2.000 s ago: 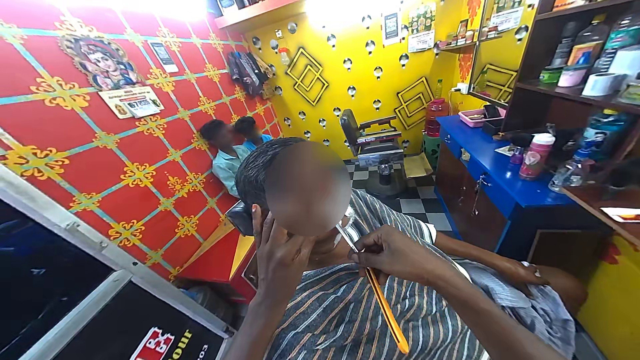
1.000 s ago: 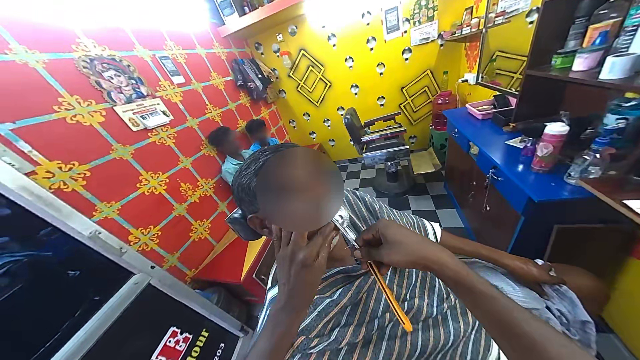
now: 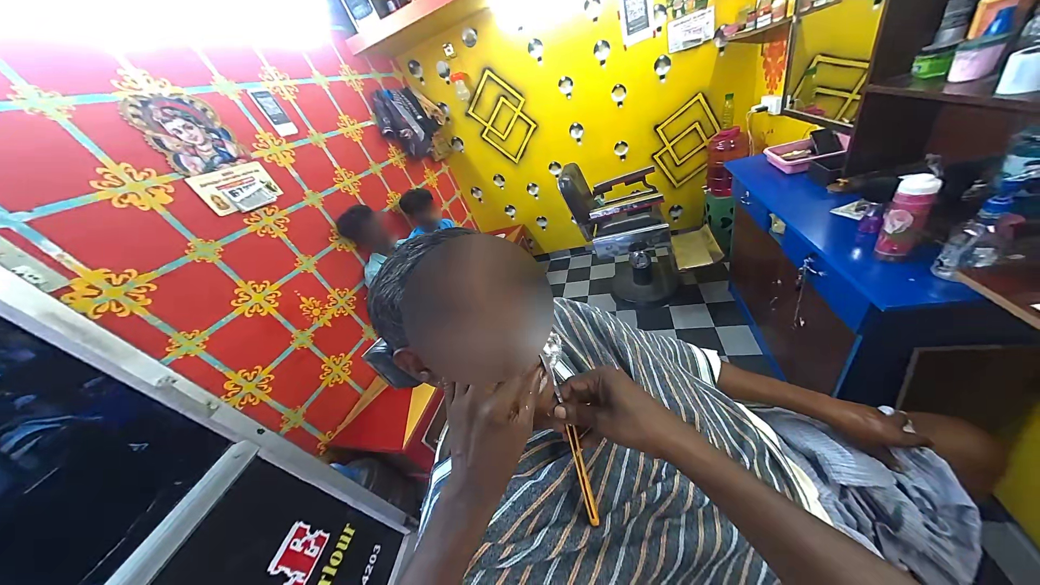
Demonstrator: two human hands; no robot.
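Note:
A person in a striped shirt (image 3: 650, 487) leans back in a chair, head tilted toward the left of the view. My right hand (image 3: 605, 406) grips a straight razor with an orange handle (image 3: 583, 479); the handle hangs down over the shirt and the metal part points up beside the jaw. White foam shows near the upper end of the razor. My left hand (image 3: 491, 414) rests with spread fingers on the person's jaw and neck, just left of the razor. Whether the edge touches skin cannot be seen.
A blue counter (image 3: 821, 227) at the right holds a pink bottle (image 3: 908, 215), a spray bottle (image 3: 975, 236) and a pink tray (image 3: 800, 154). An empty barber's chair (image 3: 617, 219) stands behind on a checkered floor. Two people sit by the red wall. A door frame (image 3: 203, 520) is at lower left.
My left hand has moved from the side of the face to the jaw and neck. My right hand keeps hold of the razor near the jaw.

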